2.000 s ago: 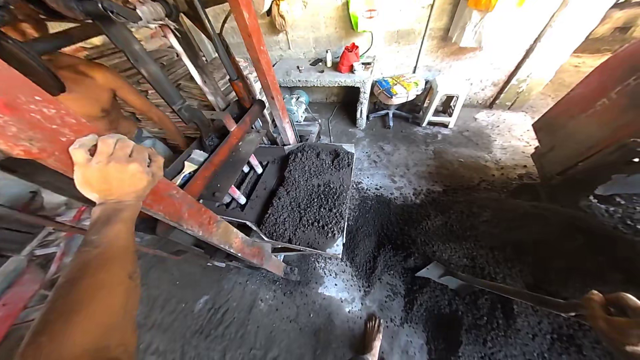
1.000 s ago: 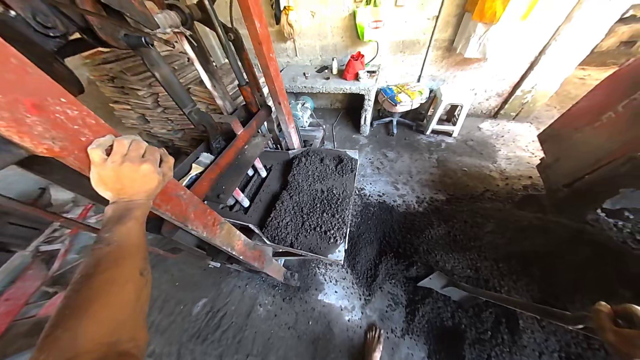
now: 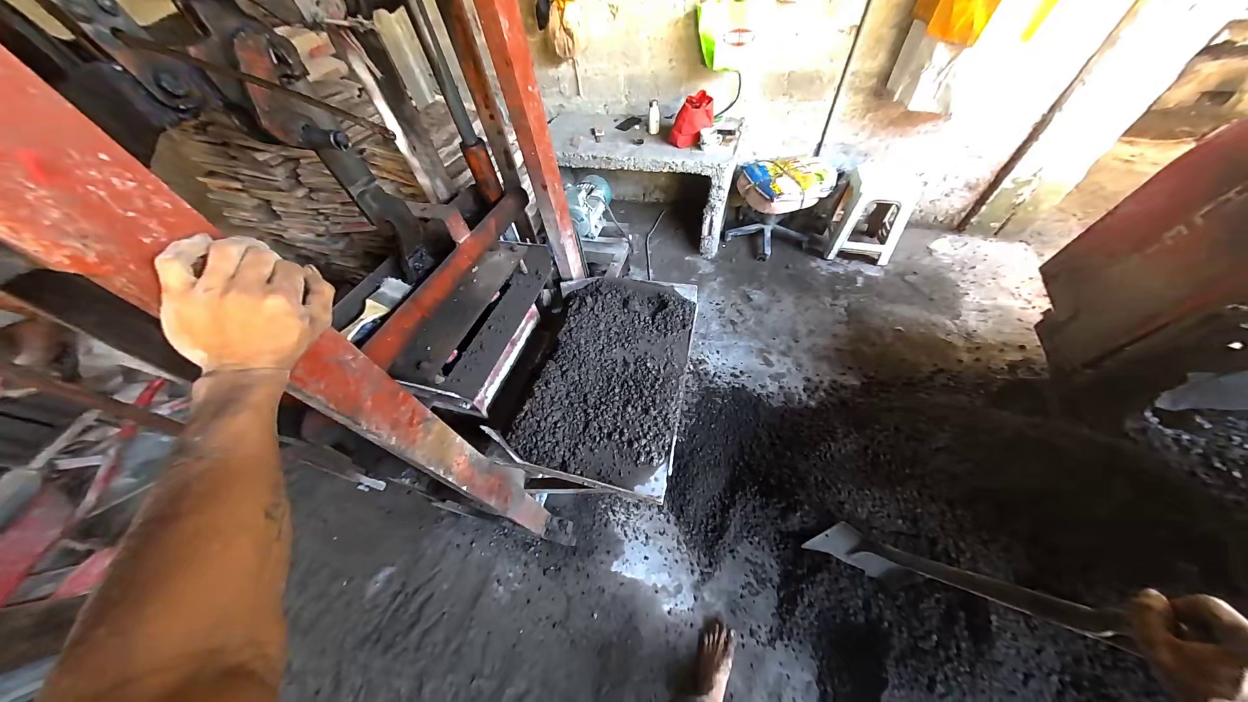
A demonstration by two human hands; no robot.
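Observation:
My left hand (image 3: 239, 304) is closed around the slanting red steel beam (image 3: 390, 419) of a machine at the left. At the lower right edge, my right hand (image 3: 1185, 634) grips the handle of a shovel (image 3: 936, 570), whose metal blade rests at the dark, coarse mix (image 3: 975, 487) heaped on the floor. More of this mix lies in a metal tray (image 3: 614, 380) beside the machine. Left of that mix, a flat dark plate with a slot (image 3: 473, 336) sits under the machine's red crossbar. The tip of the shovel points toward the tray.
Behind stand a concrete table (image 3: 634, 146) bearing a red bag (image 3: 692, 119), a wheeled chair base with a sack (image 3: 788, 183) and a white stool (image 3: 873, 219). A rusty metal panel (image 3: 1150, 263) rises at the right. My bare foot (image 3: 715, 658) is below the tray.
The slotted plate now covers where red and white pieces showed beside the tray's mix. Another person, seen at the upper left two seconds ago, is out of view. Both my hands keep their grips.

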